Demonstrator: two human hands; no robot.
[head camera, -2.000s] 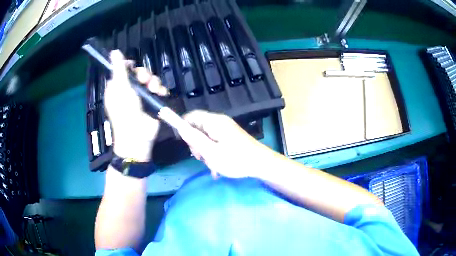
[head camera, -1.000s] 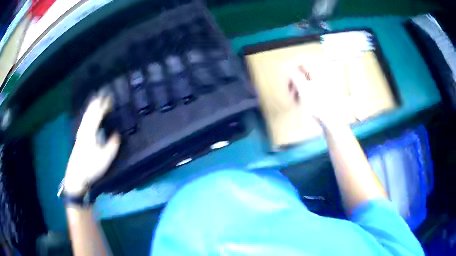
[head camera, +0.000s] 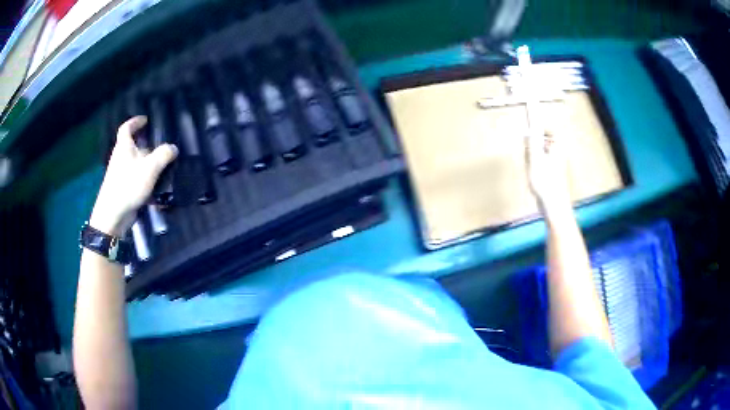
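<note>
My left hand, with a dark-strapped watch on its wrist, is over the left part of the slotted black tray. Its thumb and forefinger are apart, and no piece shows held between them. Glossy black tubular bodies lie in the tray's grooves. Pieces with silver ends lie just below my left hand. My right hand is over the tan-based shallow tub, closed on the near end of a bright silver tube that points away from me. Its fingertips are blurred.
Loose silver tubes lie at the tub's far right corner, one crosswise near the held tube. A metal bracket stands behind the tub. A blue crate is low at the right. Another tray is at the right edge.
My hands have parted from the black and silver piece held earlier; it is no longer in them. My right hand has moved to the tub and taken a silver tube. The view has shifted.
</note>
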